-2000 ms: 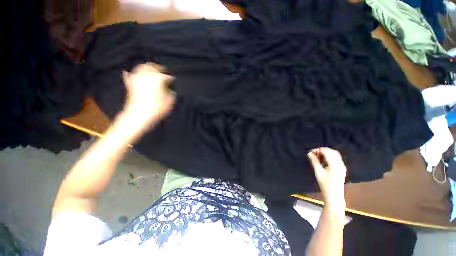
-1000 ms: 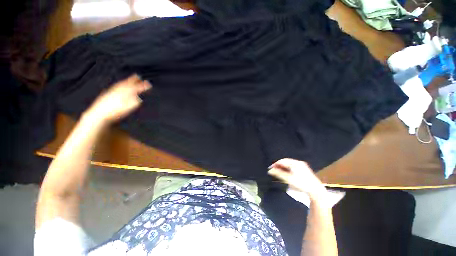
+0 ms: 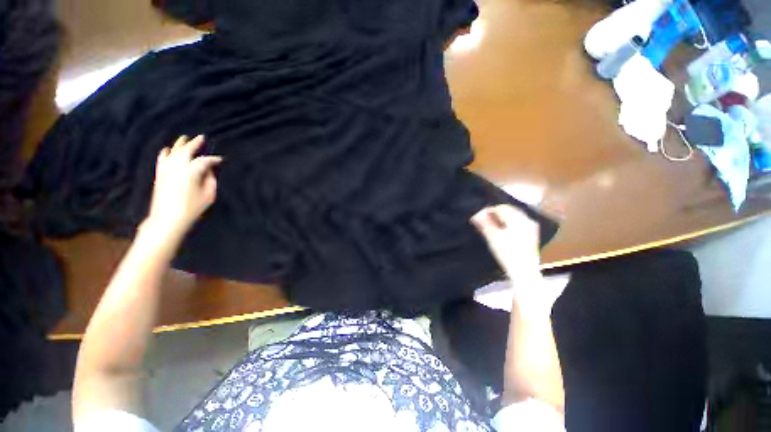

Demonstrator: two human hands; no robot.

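A black dress (image 3: 338,160) lies over the brown table, with its upper part at the top of the view and its wide skirt towards me, hanging over the near edge. My left hand (image 3: 182,187) is on the left part of the skirt, fingers apart, holding nothing that shows. My right hand (image 3: 511,240) is at the right part of the skirt near the table edge, with thumb and fingertips close together. Whether cloth or a small tool is pinched in it cannot be seen.
A white face mask (image 3: 644,99) with a cord loop lies at the right, beside blue and white clutter (image 3: 719,76). Dark cloth (image 3: 25,295) is heaped at the left. A black pile (image 3: 638,346) sits below the yellowish table edge (image 3: 634,254) at the right.
The view has turned, and the dress lies further left with more table showing at right. My left hand's fingers have spread. My right hand has moved to the right side of the skirt.
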